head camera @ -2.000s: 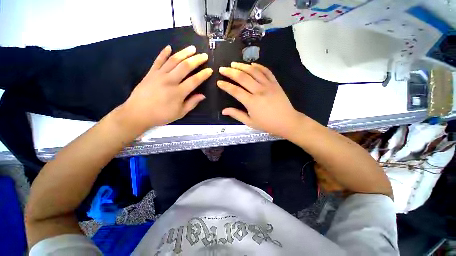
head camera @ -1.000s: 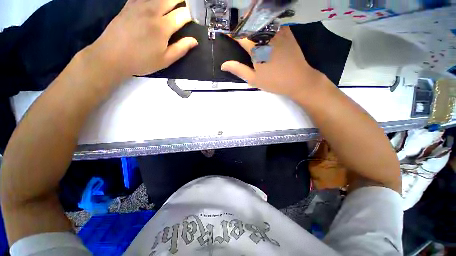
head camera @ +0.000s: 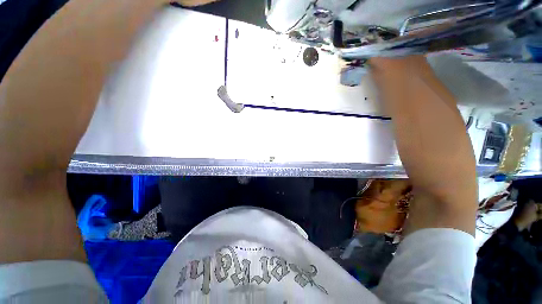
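Black cloth (head camera: 240, 14) shows only as a narrow strip at the top edge, left of the machine head, with more dark cloth (head camera: 30, 21) at the top left corner. The sewing machine head (head camera: 362, 29) is blurred and tilted across the upper right. My left forearm reaches up the left side; only a sliver of my left hand (head camera: 193, 2) shows at the top edge, beside the cloth strip. Its fingers are cut off. My right forearm reaches up behind the machine head, which hides my right hand. The presser foot and needle are not clear.
The white machine bed (head camera: 172, 119) has a grey curved piece (head camera: 230, 100) beside dark lines and a round dark spot (head camera: 310, 56). A measuring tape (head camera: 249, 168) runs along the front edge. A blue bin (head camera: 119, 267) and light blue bundle (head camera: 94, 219) are lower left; white scraps (head camera: 490, 205) lie right.
Both hands have moved up and away from me, and the black cloth has gone with them off the front of the bed. The view has tilted and shifted around the machine head.
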